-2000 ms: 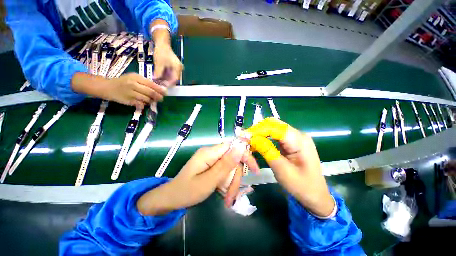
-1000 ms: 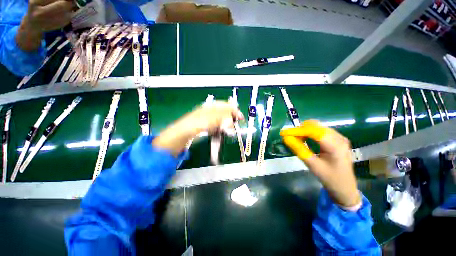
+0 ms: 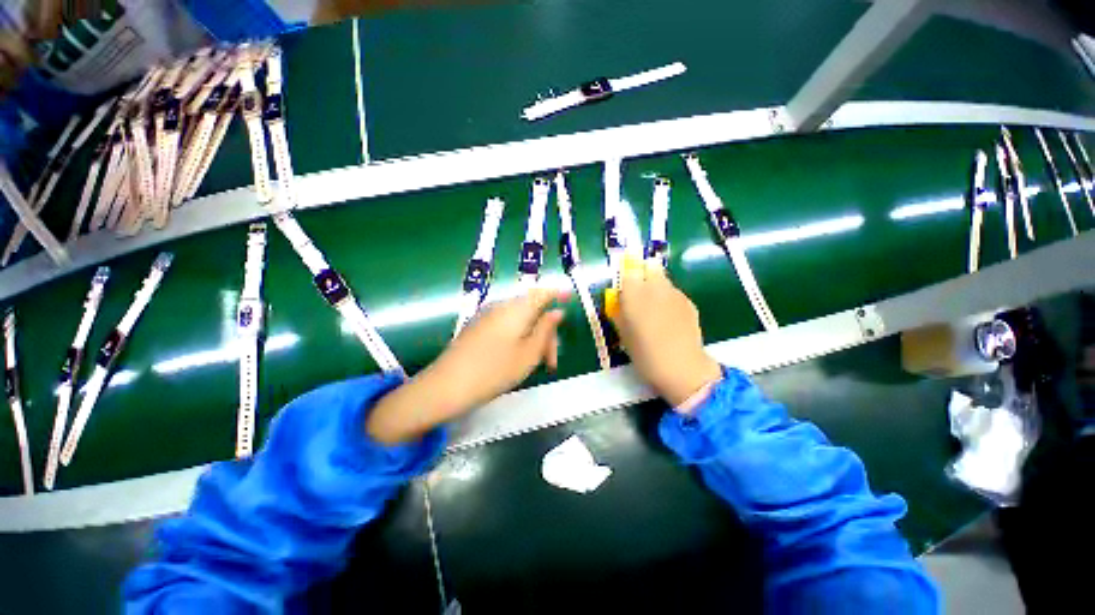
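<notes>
Smartwatches with pale straps lie across the green conveyor belt (image 3: 396, 312). My left hand (image 3: 480, 360) is over the belt's near side, below a watch (image 3: 478, 274) and another watch (image 3: 532, 255); its fingers are partly blurred, and I cannot tell whether they touch a strap. My right hand (image 3: 658, 330), with yellow finger covers (image 3: 630, 279), is over two watches side by side, one dark-faced watch (image 3: 612, 228) and one beside it (image 3: 658, 228). Its fingertips are largely hidden by the hand, so its hold is unclear. A slanting watch (image 3: 570, 250) lies between my hands.
A white crumpled scrap (image 3: 575, 465) lies on the near bench. Pale rails (image 3: 528, 406) edge the belt. A watch pile (image 3: 168, 126) and a single watch (image 3: 597, 90) are on the far bench. A clear bag (image 3: 992, 447) and small box (image 3: 937, 350) are at right. A slanting post (image 3: 859, 66) stands beyond.
My right hand has moved left and forward to the watches. My left hand has drawn back slightly toward the near rail. The camera view has shifted, and the coworker's hand has mostly left view.
</notes>
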